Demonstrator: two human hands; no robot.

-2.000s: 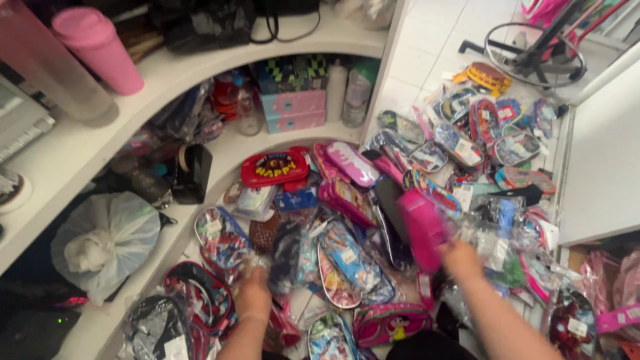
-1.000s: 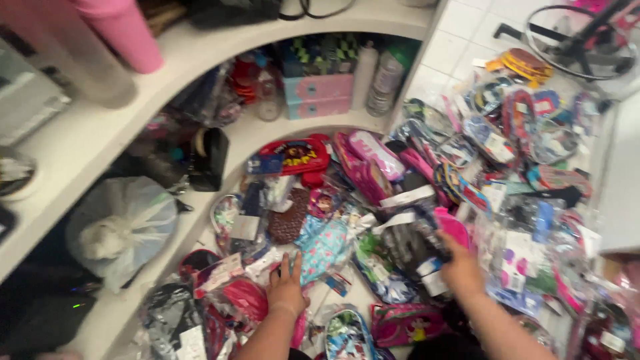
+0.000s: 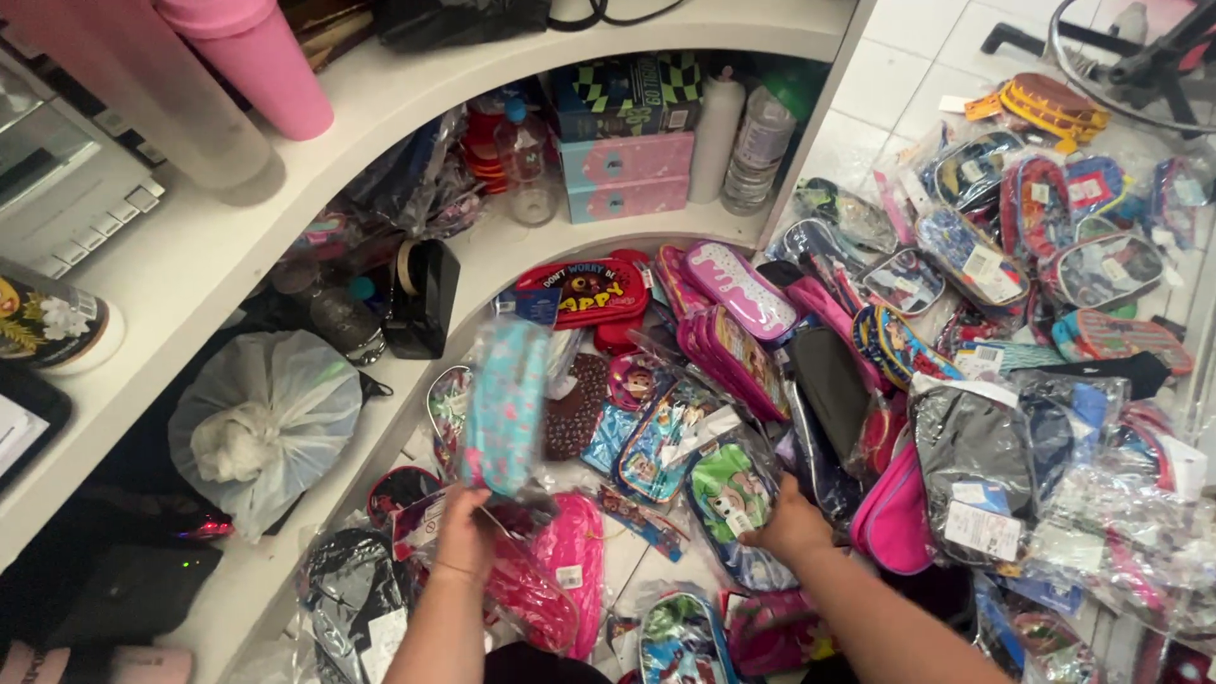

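Note:
Pencil cases, many in clear plastic, cover the tiled floor. My left hand [image 3: 465, 537] grips the lower end of a light-blue patterned pencil case [image 3: 506, 408], held up and blurred. Just below lie bright pink cases [image 3: 575, 570] in plastic. My right hand [image 3: 790, 522] has its fingers on the edge of a green and blue pencil case [image 3: 730, 503]; whether it grips it cannot be told. To its right are a magenta case [image 3: 898, 513] and a grey case in plastic [image 3: 977, 465]. Farther back lie a red case with yellow lettering [image 3: 594, 293] and a purple and white case [image 3: 739, 290].
A curved white shelf unit [image 3: 380, 161] wraps around the left and back. It holds pink cups [image 3: 261, 66], stacked boxes [image 3: 632, 176], a water bottle [image 3: 760, 152], a tape dispenser [image 3: 423, 294] and a tied plastic bag [image 3: 266, 427]. A wheeled metal stand [image 3: 1140, 71] is at the back right.
The light-blue case, lying beside my left hand a second ago, is now raised in it. My right hand has moved from the dark and magenta cases to the green and blue one.

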